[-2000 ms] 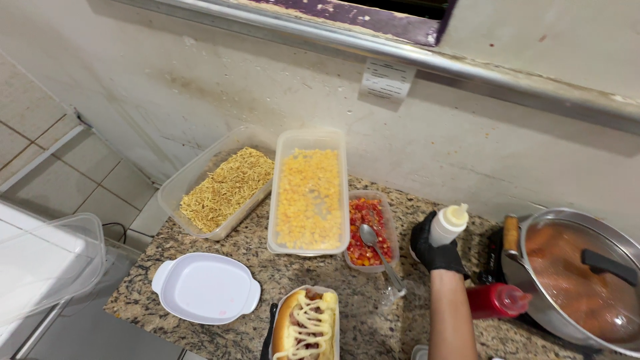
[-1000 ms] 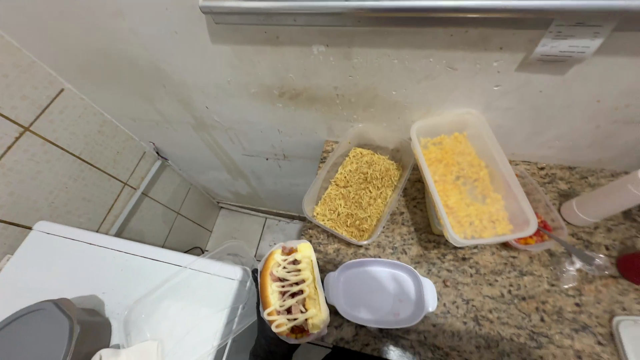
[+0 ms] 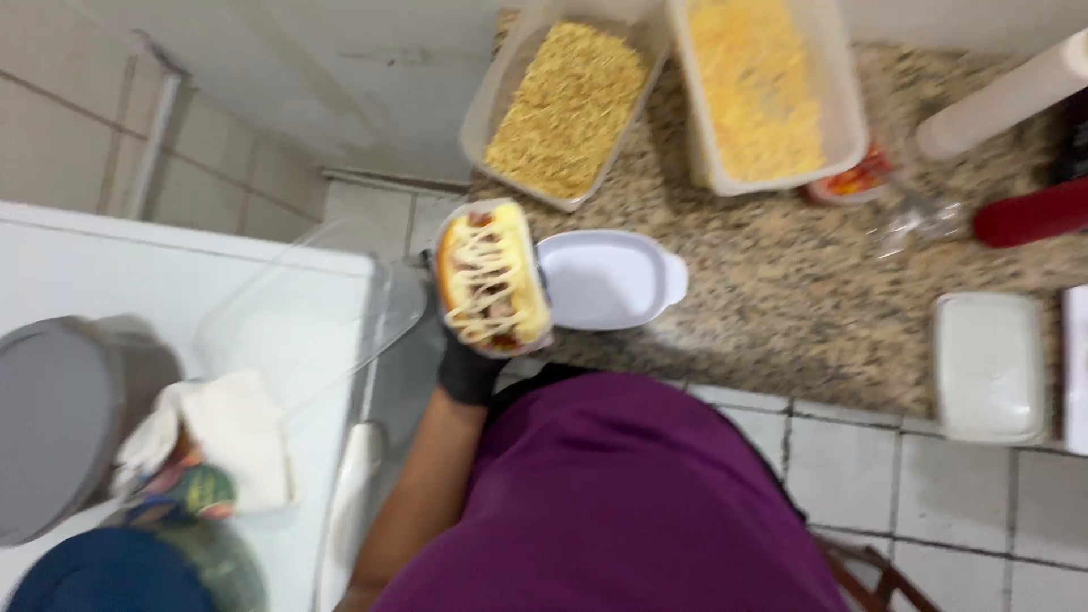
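My left hand [image 3: 469, 367], in a black glove, holds a hot dog [image 3: 493, 276] in a small tray, its top striped with pale sauce. The hot dog is just left of a white oval dish [image 3: 603, 279] on the granite counter. Behind the dish are a plastic container of shoestring potatoes [image 3: 568, 110] and a taller container of a yellow shredded food [image 3: 756, 93]. A tub of chopped red vegetables [image 3: 854, 177] is partly hidden beside that one. My right hand is outside the view.
A white squeeze bottle [image 3: 1003, 93] and a red bottle [image 3: 1033, 211] lie across the right side of the view. A lidded white container [image 3: 990, 367] sits at the counter's front edge. At left, a white surface [image 3: 280, 340] holds a clear lid, a cloth and a grey container [image 3: 55, 425].
The view has swung left and down. My right hand, which held the white squeeze bottle two seconds ago, is gone from view. The hot dog, earlier right of the oval dish, is now left of it.
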